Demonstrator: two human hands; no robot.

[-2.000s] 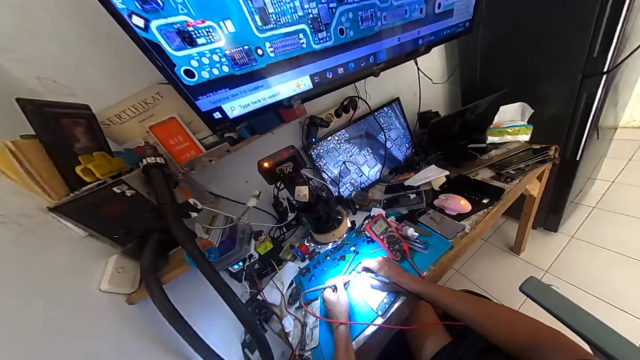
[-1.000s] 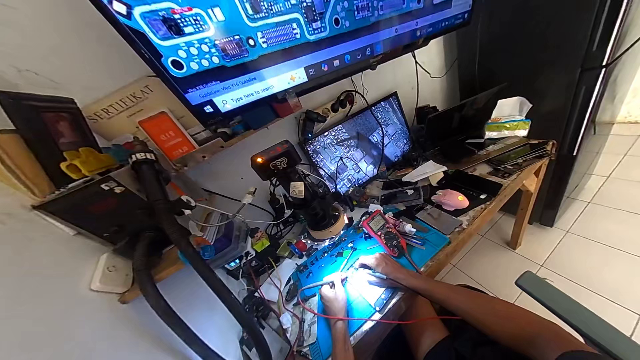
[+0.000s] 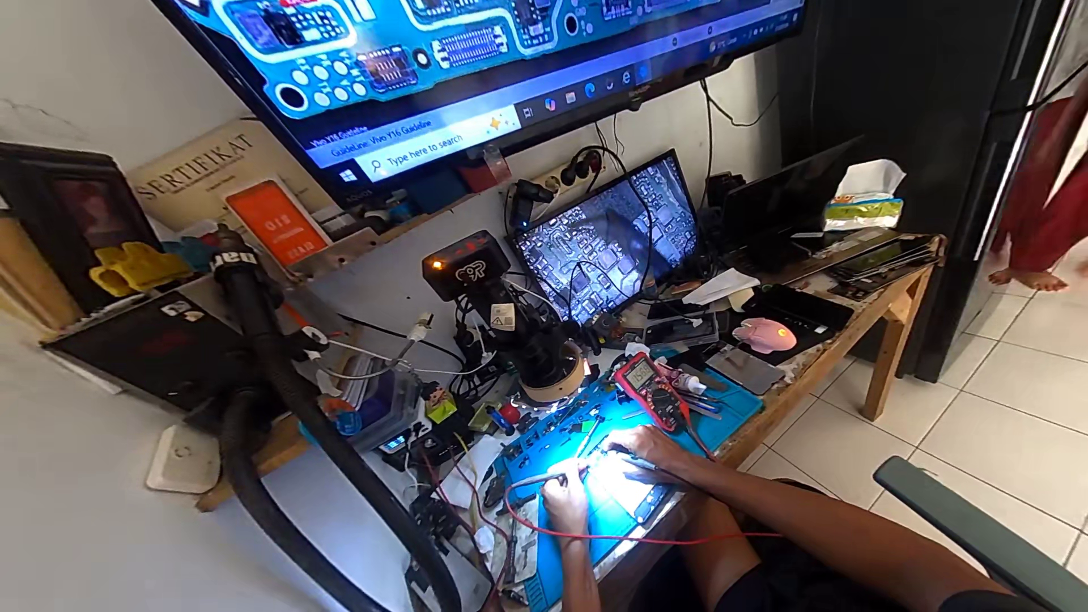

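My left hand [image 3: 568,503] is closed around a dark pen-like probe [image 3: 537,480] with a cable, its tip at the brightly lit work spot. My right hand [image 3: 650,450] rests over a phone-like device [image 3: 650,501] and grips a dark slim tool [image 3: 633,460]. Glare hides both tips and most of the device. A blue silicone work mat [image 3: 731,408] lies under both hands. Just beyond my right hand is a red digital multimeter [image 3: 653,393], its display lit. A red test lead [image 3: 629,538] loops below my hands. A microscope [image 3: 544,365] stands behind them.
A monitor [image 3: 616,234] shows a magnified circuit board; a large screen [image 3: 476,68] hangs above. Black hoses [image 3: 323,442] run down at the left. A pink mouse [image 3: 765,335] and tissue pack [image 3: 863,208] sit at right. A chair armrest [image 3: 977,535] is near. Another person's legs [image 3: 1041,204] show far right.
Another person's legs have come into view at the far right. My hands stay over the lit spot with their tools.
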